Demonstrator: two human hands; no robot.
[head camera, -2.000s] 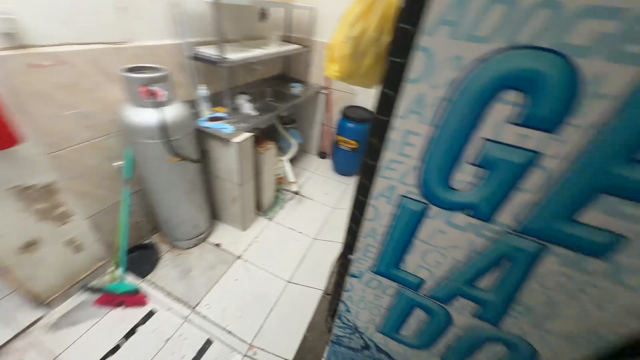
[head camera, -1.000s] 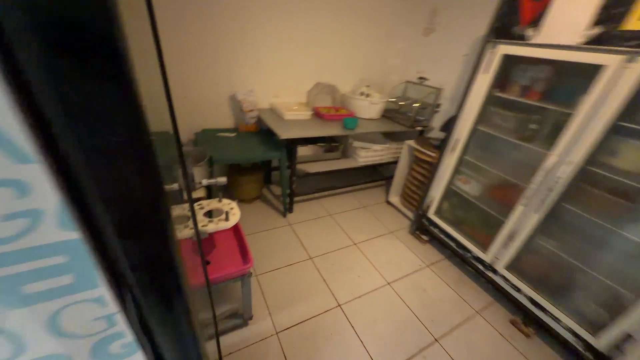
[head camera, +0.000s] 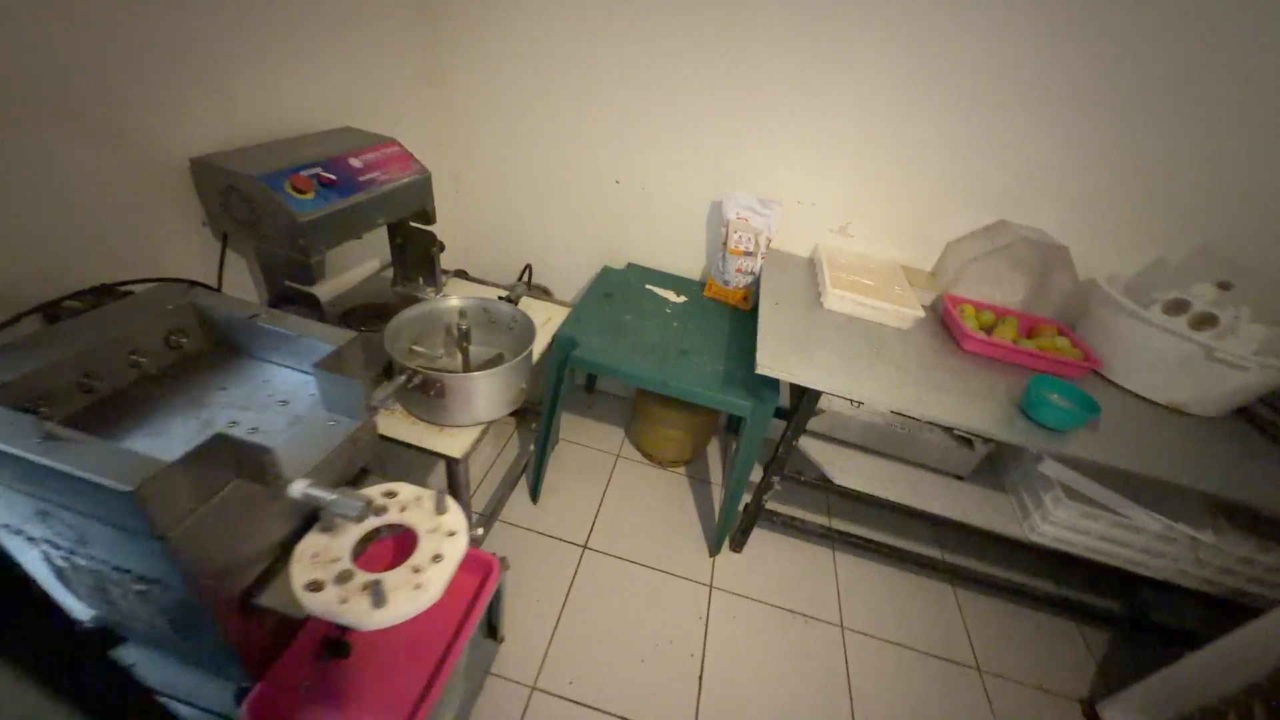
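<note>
Neither my left hand nor my right hand shows in the head view. At the left stands a stainless steel machine tray with a round white plastic plate at its front, above a pink tray. Behind them an aluminium pot with a metal shaft inside rests on a low table, beside a grey machine with a red knob. A green plastic table stands in the middle, a printed bag upright at its back right corner.
A long metal table at the right holds a white lidded tray, a pink tray of fruit, a teal bowl and a white tub. White crates lie underneath. A yellowish gas cylinder sits under the green table.
The view has swung from a corner with a grey gas cylinder and broom, past a glass-door fridge, to these tables and machines. No hand appears in any frame.
</note>
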